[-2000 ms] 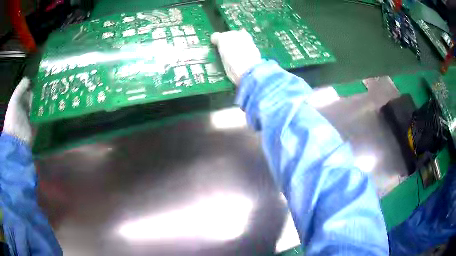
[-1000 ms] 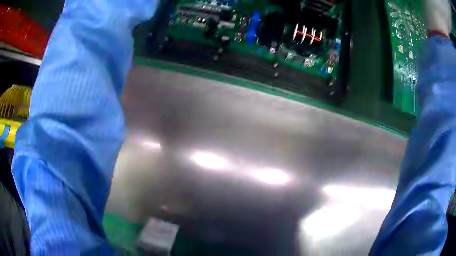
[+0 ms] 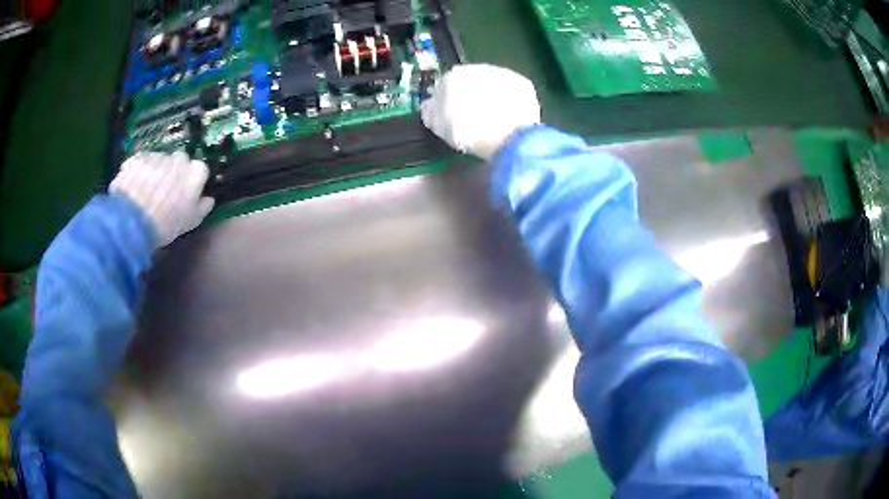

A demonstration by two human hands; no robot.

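Note:
A populated circuit board (image 3: pixel 292 117), with blue and black parts and a copper-coloured coil, sits component side up in a black carrier frame (image 3: pixel 292 166) at the upper left. My left hand (image 3: pixel 164 193), in a white glove, grips the frame's near left corner. My right hand (image 3: pixel 481 109), in a white glove, is at the frame's near right corner with fingers curled on its edge. The fingertips of both hands are partly hidden.
A metal sheet (image 3: pixel 351 292) with strong glare lies nearest me. Another green board (image 3: pixel 629 49), solder side up, lies on the green mat (image 3: pixel 507 34) at the upper right. Black items (image 3: pixel 838 258) and another person's blue sleeve (image 3: pixel 838 400) are at the right edge.
The solder-side board held two seconds ago is no longer at the upper left; the framed component-side board shows there. My right hand has moved from the right-hand board to the frame. The view has shifted.

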